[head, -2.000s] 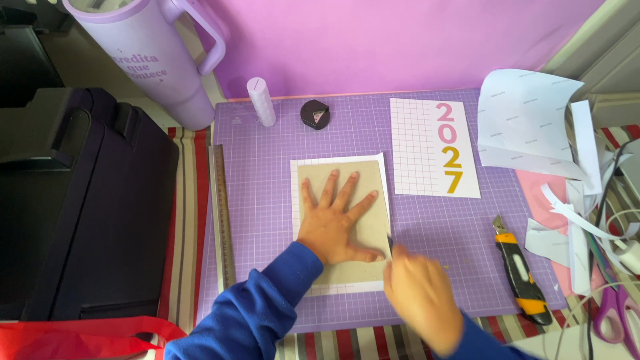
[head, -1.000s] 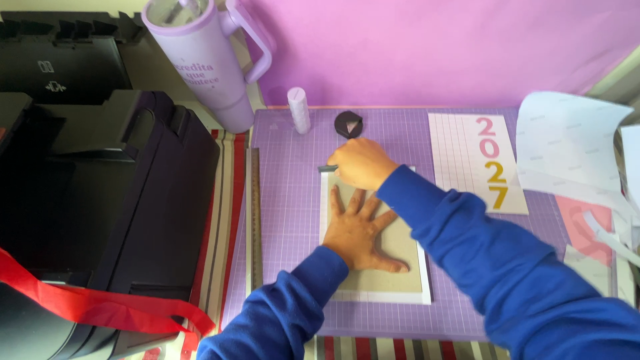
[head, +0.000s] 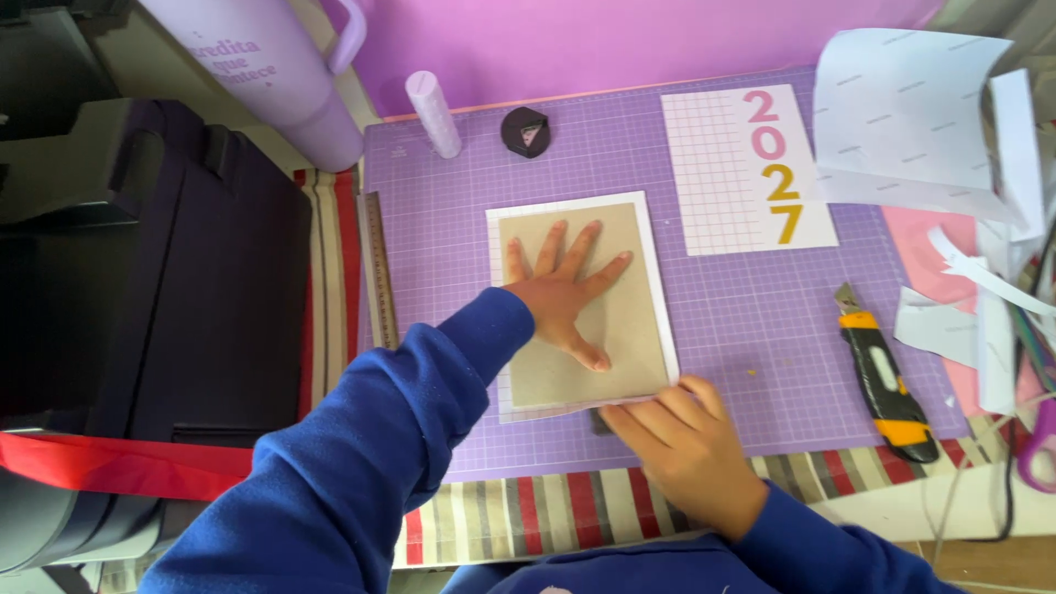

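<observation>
My left hand [head: 569,293] lies flat with its fingers spread on a beige cardboard panel [head: 623,318]. Under the panel is a slightly larger white sheet [head: 657,289], whose margins show on all sides, with a printed grid at the left. At the lower right corner my right hand [head: 689,445] pinches a dark flat tool [head: 601,421] against the sheet's bottom edge; the fingers hide most of it. All this rests on a purple gridded cutting mat [head: 726,313].
A steel ruler [head: 379,272], a glue stick [head: 435,115], a black punch [head: 525,132], a sheet with printed numerals [head: 714,173] and a utility knife [head: 883,379] lie around. Paper scraps [head: 936,326] and scissors [head: 1041,450] are at right, a black printer [head: 239,272] and a lilac tumbler [head: 289,82] at left.
My right hand has moved from the top left corner of the panel down to its bottom right corner. My left hand stays spread on the panel. The view has shifted.
</observation>
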